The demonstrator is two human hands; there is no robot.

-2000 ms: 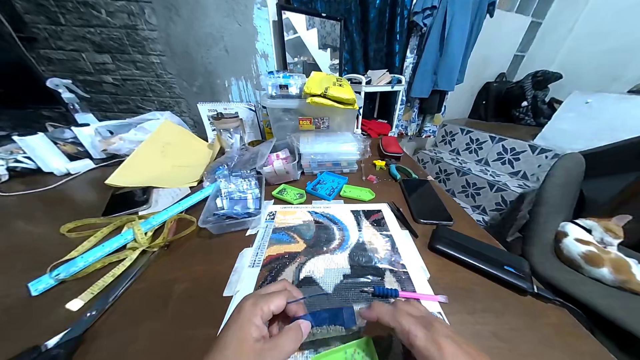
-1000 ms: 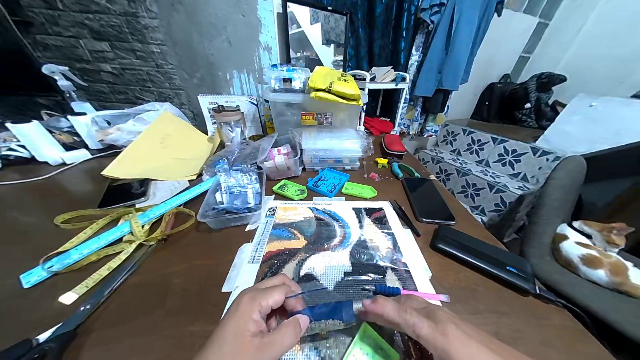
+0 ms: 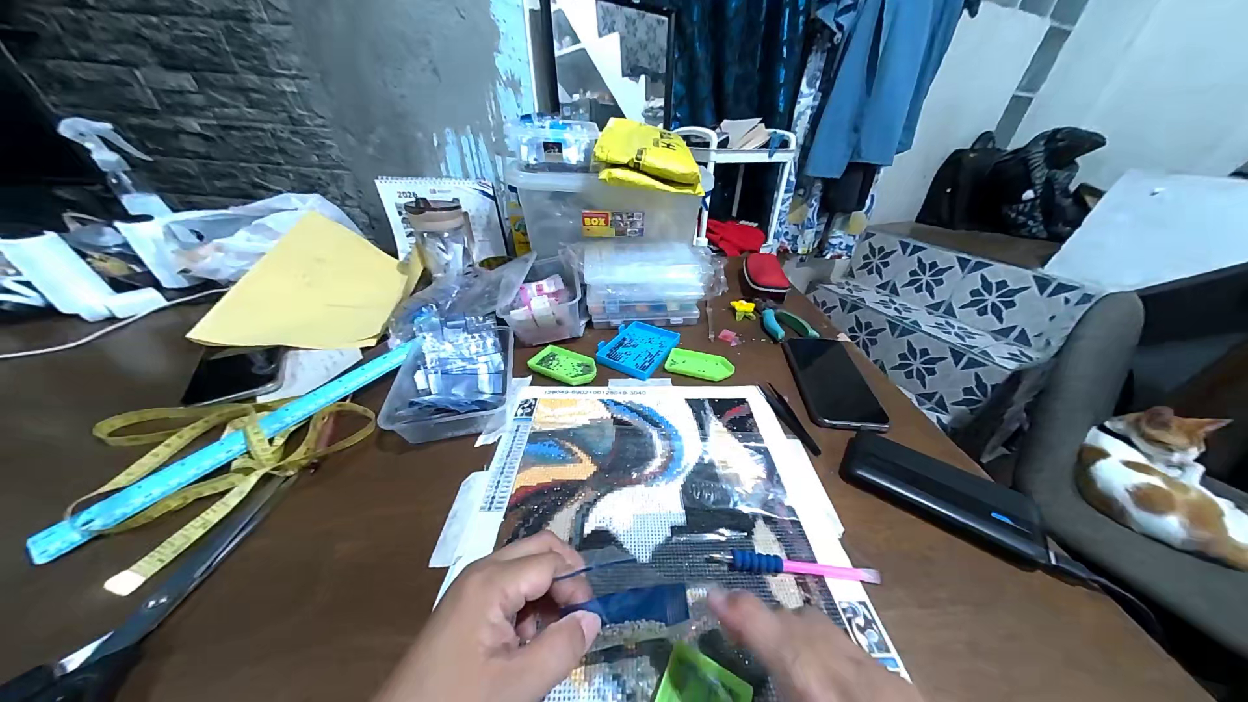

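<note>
My left hand [image 3: 522, 619] pinches a small clear plastic bag of dark blue beads [image 3: 634, 604] above the lower part of a diamond painting canvas [image 3: 639, 522]. My right hand [image 3: 804, 648], somewhat blurred, is at the bag's right end; whether its fingers grip the bag I cannot tell. Just below the bag, a green plastic tray [image 3: 702, 675] is partly hidden at the bottom edge. A pink diamond-painting pen [image 3: 804, 567] with a dark blue grip lies across the canvas. Black tweezers [image 3: 792, 419] lie by the canvas's upper right edge.
Beyond the canvas are a blue bead tray [image 3: 639, 349] and two green ones. A bin of small bags [image 3: 453, 380], a measuring tape [image 3: 219, 487] and scissors [image 3: 166, 604] lie left. A phone [image 3: 836, 382] and black device [image 3: 941, 497] lie right; a cat [image 3: 1160, 483] rests on a chair.
The green tray has shifted at the bottom of the view, from near the bag's lower edge to farther right and tilted. My left hand keeps its hold on the bag.
</note>
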